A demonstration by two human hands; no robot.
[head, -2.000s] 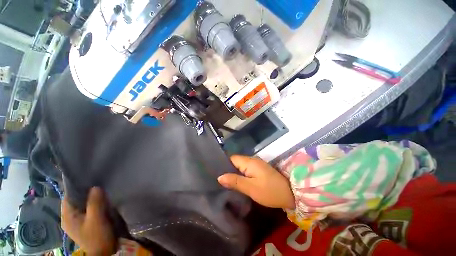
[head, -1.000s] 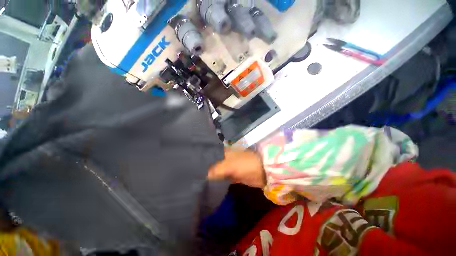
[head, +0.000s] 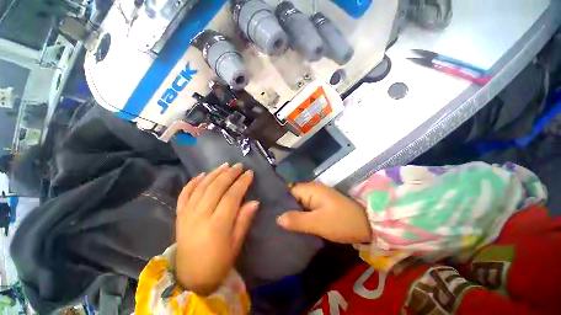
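A dark grey garment piece (head: 270, 227) runs from the presser foot and needle area (head: 243, 140) of the white JACK overlock machine (head: 132, 67) down towards my lap. My left hand (head: 212, 227) lies on the cloth, palm down, fingers pointing at the foot. My right hand (head: 329, 212) holds the cloth's right edge between thumb and fingers, just below the dark cloth plate (head: 329, 151). The fingertips under the cloth are hidden. The rest of the garment (head: 92, 215) is heaped at the left, with a pale stitched line on it.
The white looper cover with an orange label (head: 312, 109) is right of the foot. Grey tension knobs (head: 261, 27) stand above. A blue slim tool (head: 455, 65) and a pink one (head: 458, 74) lie on the white table (head: 424, 111). A grey coil (head: 430, 13) is behind them.
My left hand has come in from the lower left onto the cloth near the foot. The garment, spread out a second ago, is now bunched at the left. My right hand still holds the edge.
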